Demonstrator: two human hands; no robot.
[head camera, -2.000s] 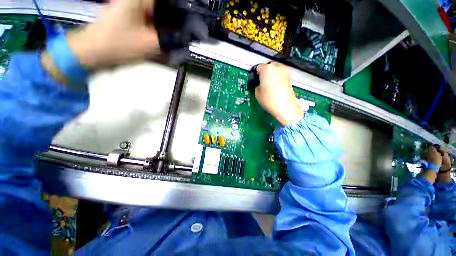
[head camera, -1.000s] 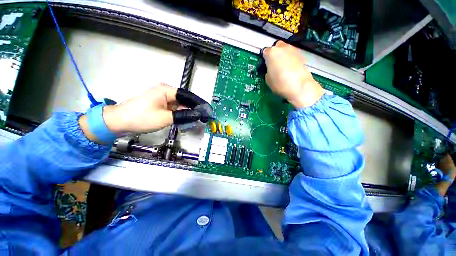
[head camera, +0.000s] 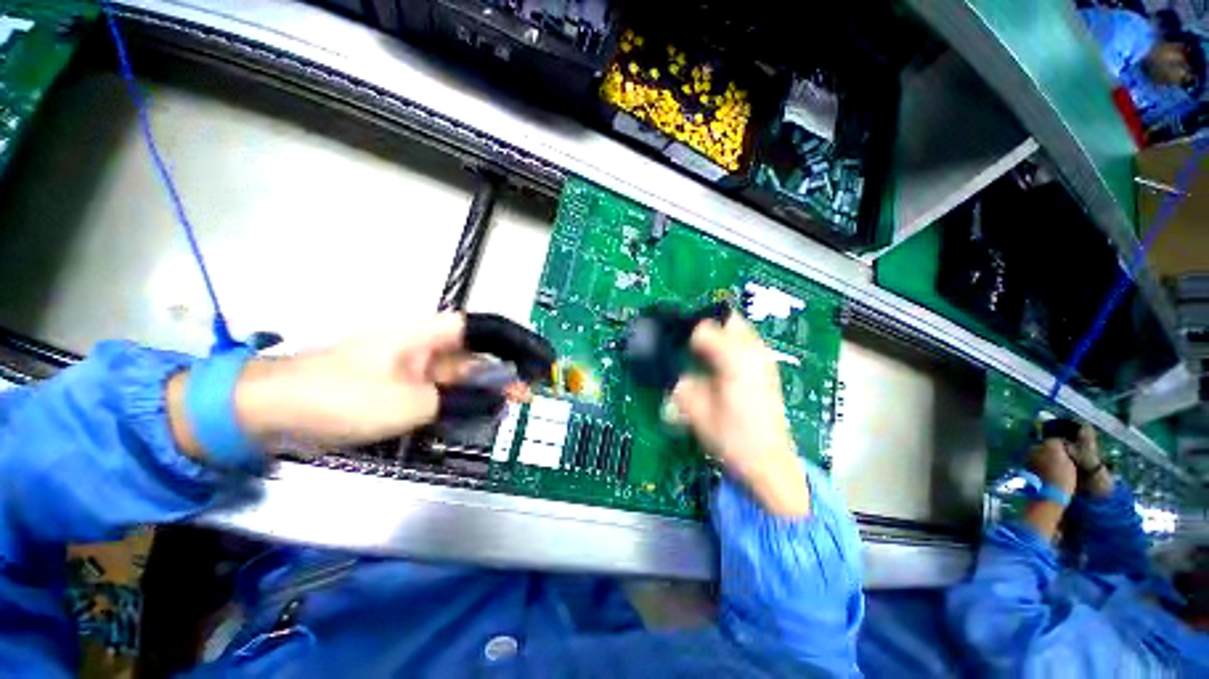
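The green circuit board (head camera: 670, 458) lies on the conveyor in front of me. White rectangles (head camera: 545, 434) and a row of slim dark parts (head camera: 599, 447) are at its lower left. My left hand (head camera: 385, 385), with black finger cots, is at the board's left edge beside the orange-yellow discs (head camera: 575, 381), which it partly hides. A small blurred grey part (head camera: 491, 374) shows between its fingers. My right hand (head camera: 733, 398) is over the middle of the board, its black-covered fingertips blurred; whether it holds anything cannot be told.
Silver conveyor rails (head camera: 398, 511) run along both sides. A cross shaft (head camera: 467, 252) is left of the board. Behind are a bin of yellow parts (head camera: 676, 100) and a bin of grey-green parts (head camera: 822, 173). A blue cord (head camera: 166, 173) leads to my left wrist. Another person's hands (head camera: 1061, 458) are at right.
My right hand has come from the board's far edge to over its middle. My left hand first came down to the board's left edge, and now is slightly lower. The camera view has shifted.
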